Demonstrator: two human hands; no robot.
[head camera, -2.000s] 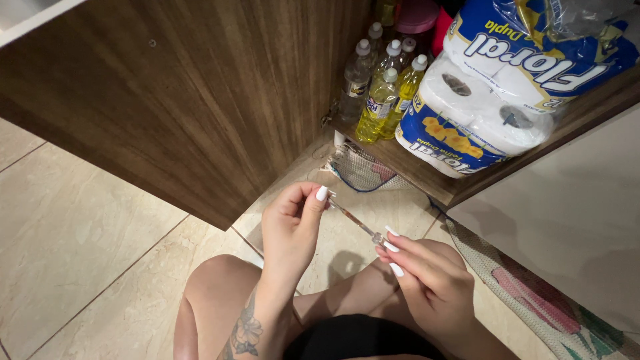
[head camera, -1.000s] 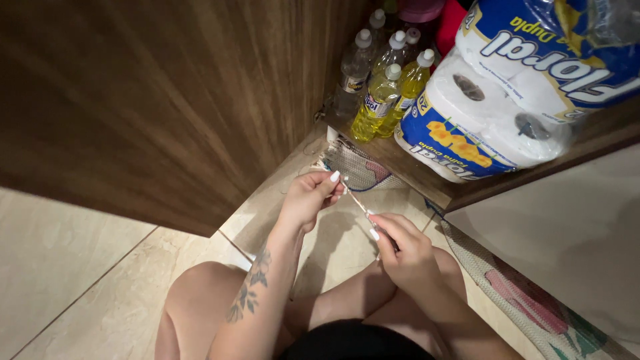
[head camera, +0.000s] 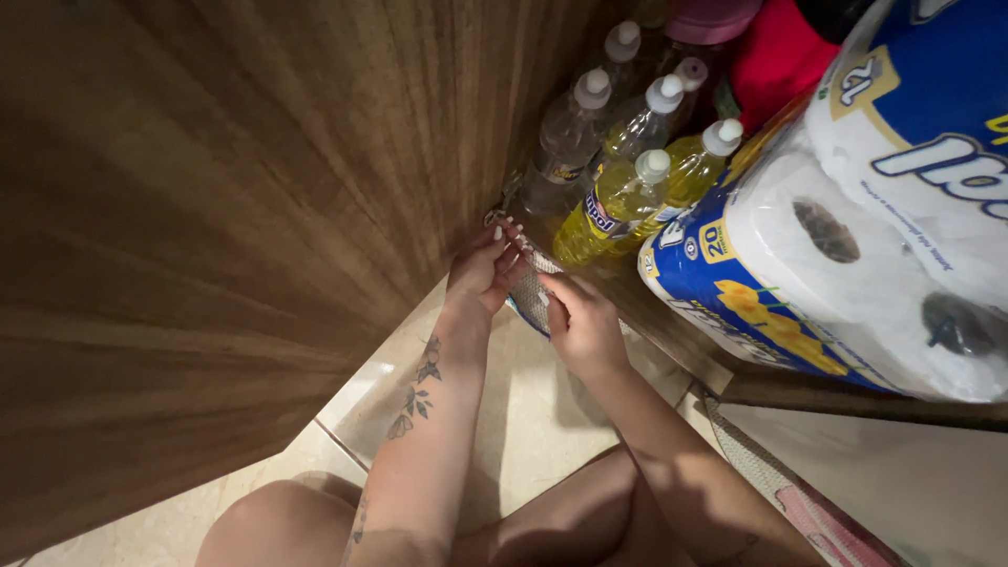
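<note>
Both my hands reach to the corner where the wooden cabinet door (head camera: 236, 236) meets the cabinet base. My left hand (head camera: 482, 268) is at the metal hinge (head camera: 496, 218), its fingertips bent around something small that I cannot make out. Just to the right, my right hand (head camera: 581, 319) has thumb and forefinger close together in front of a patterned woven mat (head camera: 532, 295). The thin screwdriver-like tool of the earlier frames cannot be clearly seen; the fingers may hide it.
Clear and yellow bottles of cleaning liquid (head camera: 610, 213) stand on the cabinet shelf beside my hands. Right of them is a large pack of toilet paper (head camera: 787, 236). A pink lid (head camera: 709, 17) and a red item (head camera: 776, 67) are behind. Tiled floor (head camera: 520, 425) lies below.
Both hands have moved forward from above my lap to the hinge corner. Earlier they held a thin tool between them. The view has come closer to the cabinet.
</note>
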